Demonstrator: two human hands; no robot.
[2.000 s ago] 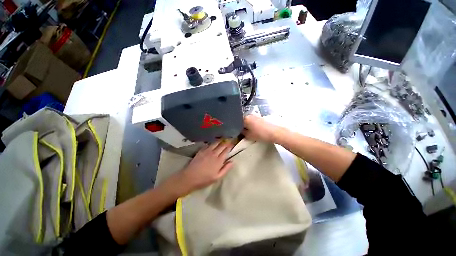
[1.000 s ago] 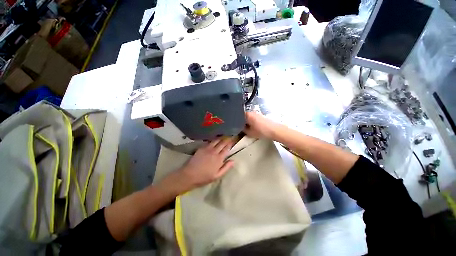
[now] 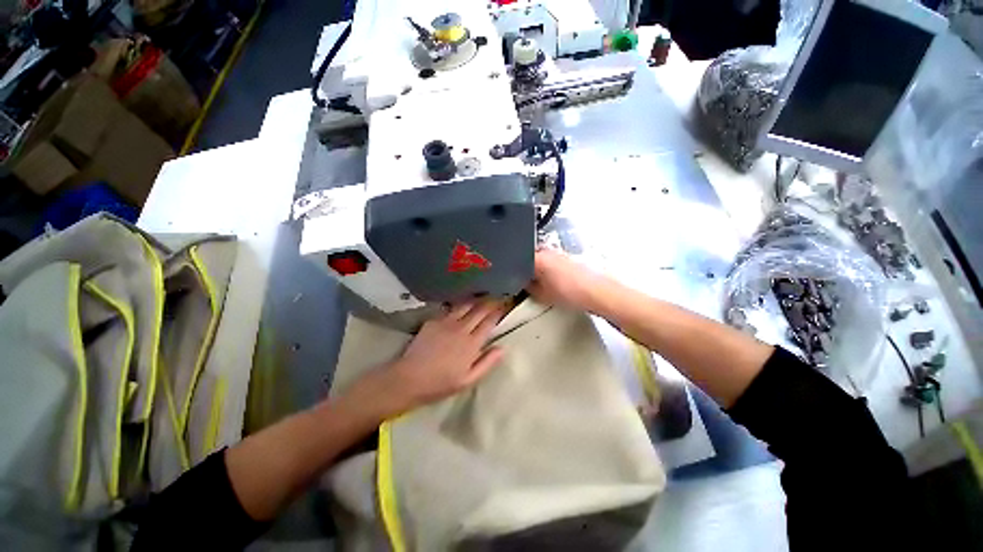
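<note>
A beige bag body (image 3: 561, 421) with a yellow edge binding (image 3: 387, 485) lies on the machine's plate, its top edge under the head of the pattern sewing machine (image 3: 453, 239). My left hand (image 3: 447, 354) lies on the bag near its top edge, fingers pointing under the grey front cover. My right hand (image 3: 561, 283) is at the right side of the head, holding the bag's edge; its fingertips are partly hidden. The clamp and needle are hidden behind the cover.
Stacked beige bags (image 3: 119, 356) lie at the left. A plastic bag of dark hardware (image 3: 803, 307), loose hardware (image 3: 922, 340) and a control panel (image 3: 852, 81) are at the right. A red switch (image 3: 348, 262) is on the head's left side. Cartons (image 3: 92, 140) stand at the far left.
The machine head appears slightly further right in the view. Both hands stay in nearly the same place on the bag.
</note>
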